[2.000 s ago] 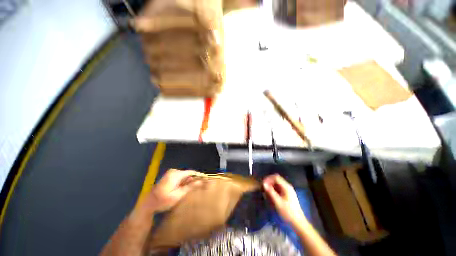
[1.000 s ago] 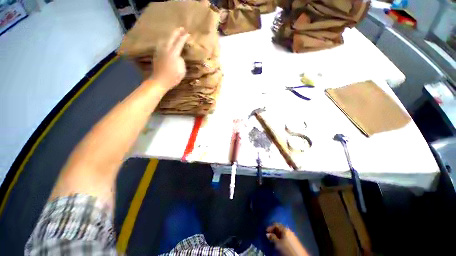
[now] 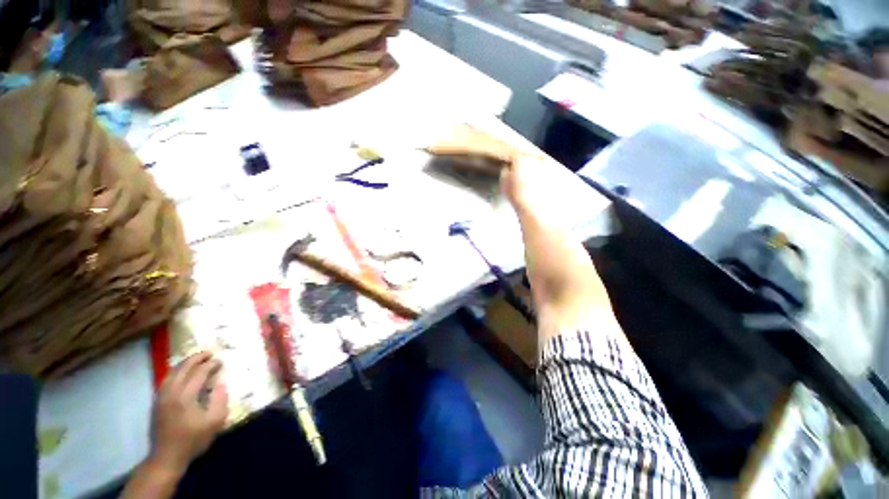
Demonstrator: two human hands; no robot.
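The flat brown pouch (image 3: 462, 148) is at the right of the white table, seen nearly edge-on with a shadow under it. My right hand (image 3: 509, 164) is at its right end, with its fingers closed on it. My left hand (image 3: 190, 398) is low at the table's front left edge, fingers curled, beside the tall stack of brown leather pouches (image 3: 83, 229); whether it holds something small is unclear. The bar anvil (image 3: 292, 385) sticks out over the front edge.
A claw hammer (image 3: 356, 283) lies mid-table, with open pliers (image 3: 364, 175) and a small black object (image 3: 255, 159) behind. A small hammer (image 3: 483, 253) lies right. Brown piles (image 3: 336, 58) stand at the back. Part of another person (image 3: 39, 49) shows far left.
My left hand has left the top of the stack and come down to the table edge. My right hand has moved from my lap to the pouch at the right. The view has turned right.
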